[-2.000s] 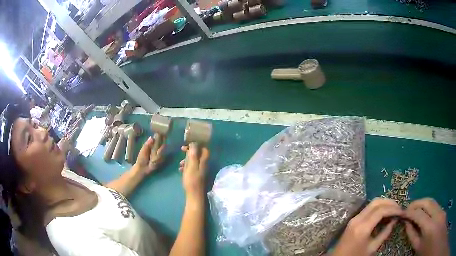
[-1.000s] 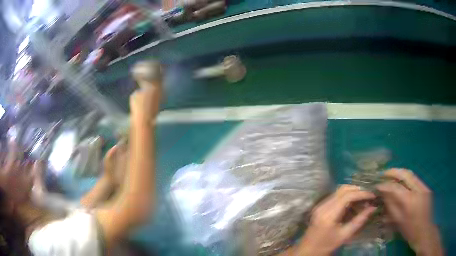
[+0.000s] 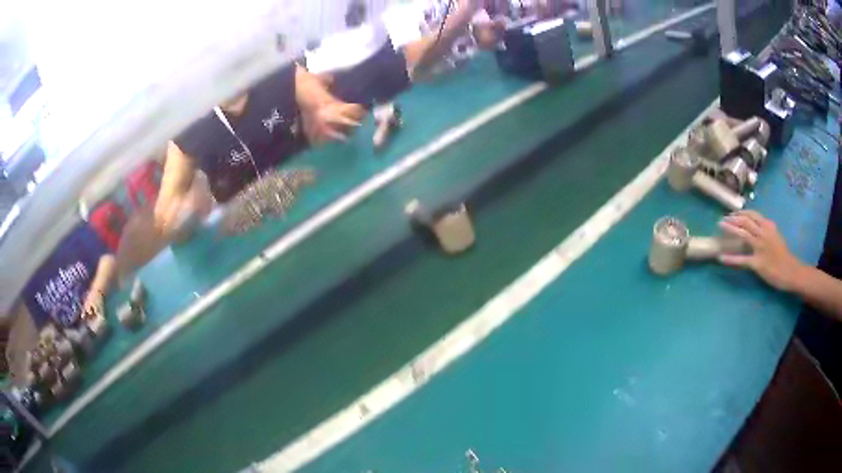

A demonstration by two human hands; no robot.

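Neither of my hands shows; both are out of the picture. A few small clips lie at the bottom edge, cut off by it, on the blue-green worktable. A beige body with a round drum lies on the table at the right, its handle pointing right. Another person's hand rests at the end of that handle. A group of beige bodies lies beyond it. Another beige body lies on the dark green belt, slightly blurred.
A worn white strip edges the belt. A black box-like device stands behind the grouped bodies. People in dark tops sit across the belt, with a loose pile of small pieces near them. A person's arm reaches in from the right edge.
The view has swung right. The clear plastic bag, the neighbour in white, both my hands and most of the clip pile have left the picture. The right-hand table end and people across the belt now show.
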